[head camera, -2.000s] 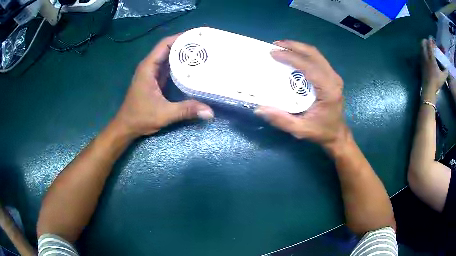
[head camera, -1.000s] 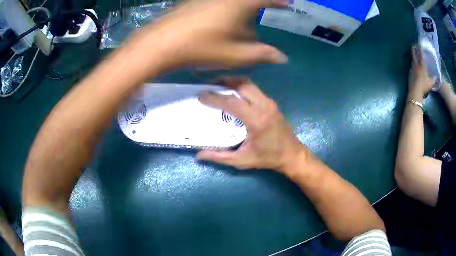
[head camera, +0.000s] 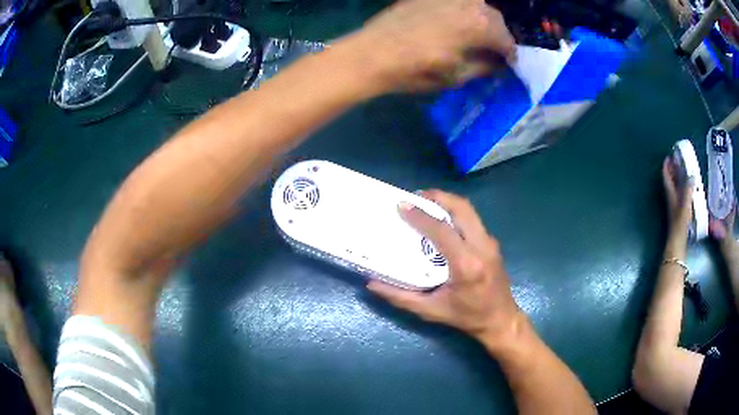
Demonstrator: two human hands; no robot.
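The white oval unit (head camera: 356,223), with a ring-shaped grille near each end, lies slantwise in front of me, grille side up. My right hand (head camera: 458,271) grips its right end, thumb on the near side and fingers over the top, partly hiding the right grille. My left hand (head camera: 454,44) reaches across to the top and is closed at the upper left edge of a blue and white retail box (head camera: 527,109). The box is tilted and blurred, with a white flap showing. The left fingertips are partly hidden.
A white power strip (head camera: 215,44) with cables and a small clear plastic bag (head camera: 85,77) are at upper left. A larger clear bag (head camera: 284,57) lies partly behind my left arm. Another person's hands (head camera: 679,190) hold white parts at right. Another forearm (head camera: 20,340) is at left.
My left hand has reached farther up and right and taken hold of the box, which has turned and come nearer. The unit, in my right hand, is now slanted and farther right in view.
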